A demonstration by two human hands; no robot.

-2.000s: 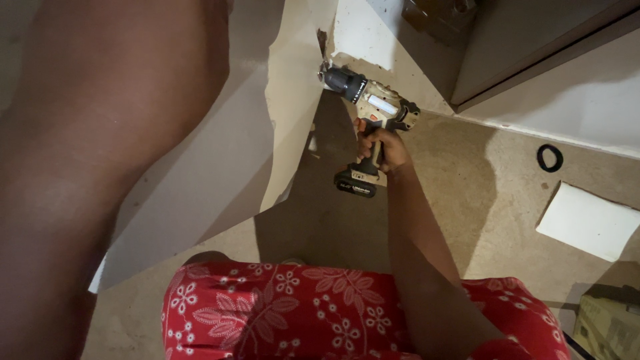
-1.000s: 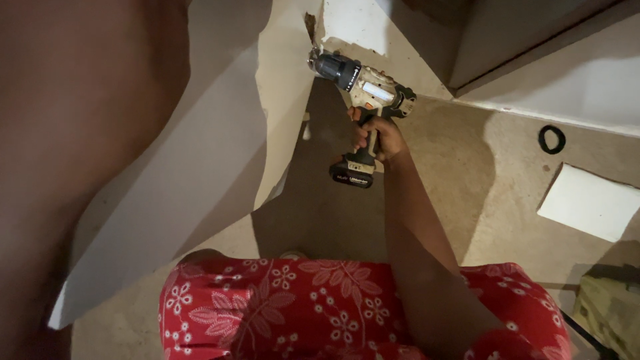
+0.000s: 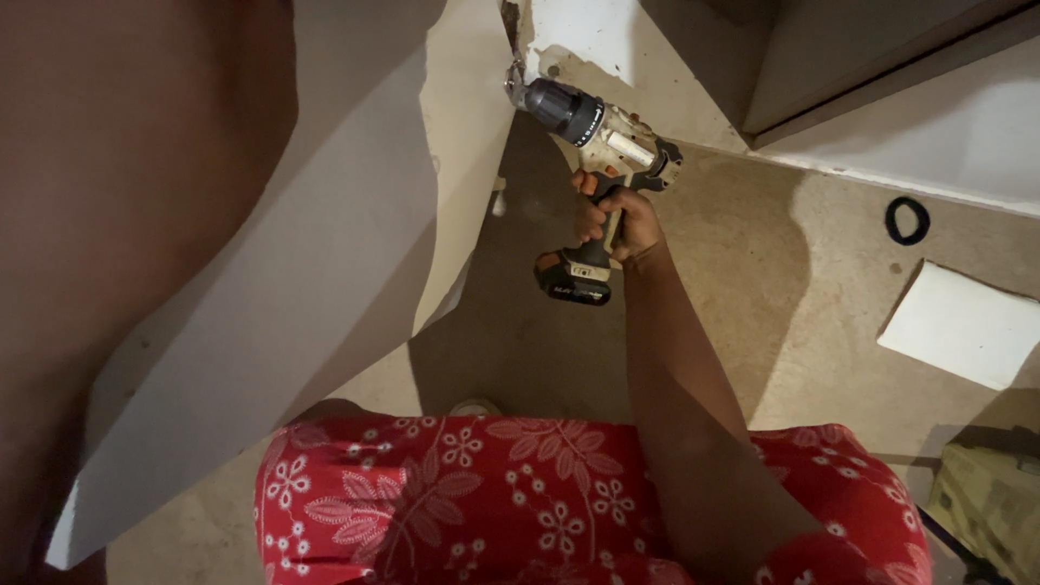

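Observation:
My right hand [image 3: 621, 223] grips the handle of a cordless drill [image 3: 621, 150], its fingers wrapped near the orange trigger. The drill's black chuck points up and left at the edge of a pale panel [image 3: 357, 187], where a bit or metal fitting shows blurred at its tip. A black battery pack [image 3: 573, 278] sits at the base of the handle. My left arm [image 3: 138, 162] fills the left side, large and close to the camera; the left hand itself is out of view.
A white wall base [image 3: 918, 162] runs along the upper right, below a dark panel edge. On the concrete floor lie a black ring [image 3: 907, 221] and a white rectangular piece [image 3: 963, 325]. A greenish box-like object [image 3: 987, 504] stands at the lower right. Red patterned cloth covers my lap.
The drill remains in my right hand at the panel edge, with only slight movement. My left arm has shifted a little to the left in view.

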